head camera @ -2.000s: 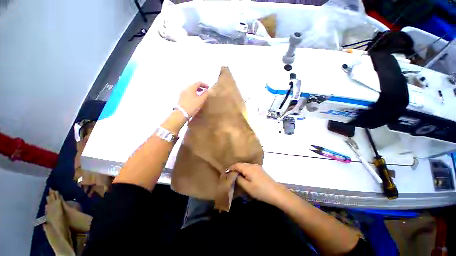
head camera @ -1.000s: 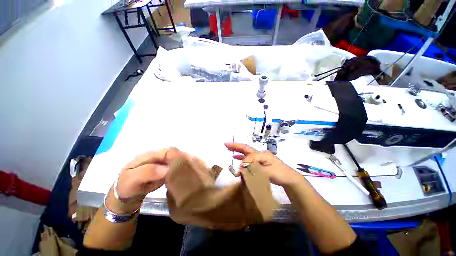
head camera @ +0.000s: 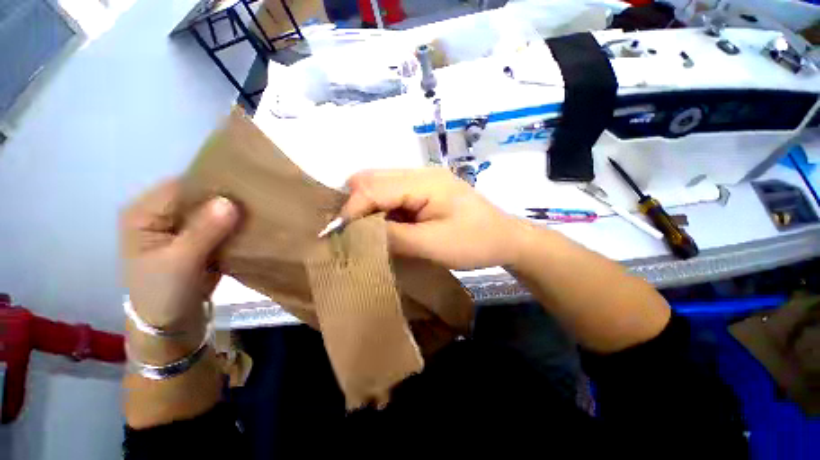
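A tan-brown cut fabric piece (head camera: 270,193) is held up in front of me, over the front edge of the white table. My left hand (head camera: 180,238) grips its left part, thumb on top. My right hand (head camera: 432,216) pinches it near the middle, where a ribbed tan band (head camera: 364,314) hangs down from my fingers. A small pale pointed tip shows at my right fingertips; I cannot tell what it is. More of the cloth hangs behind the band. The fingers under the cloth are hidden.
The white sewing machine head (head camera: 512,126) with a black strap (head camera: 584,99) stands behind my right hand. Thread snips (head camera: 562,215), a white-handled tool (head camera: 638,220) and a screwdriver (head camera: 665,225) lie on the table at right. Plastic bags (head camera: 351,76) are in the rear trough.
The cloth was spread on the table, then gathered between my hands; now it is raised and opened out, with the ribbed band hanging down. My left hand has moved left and up. The view has shifted.
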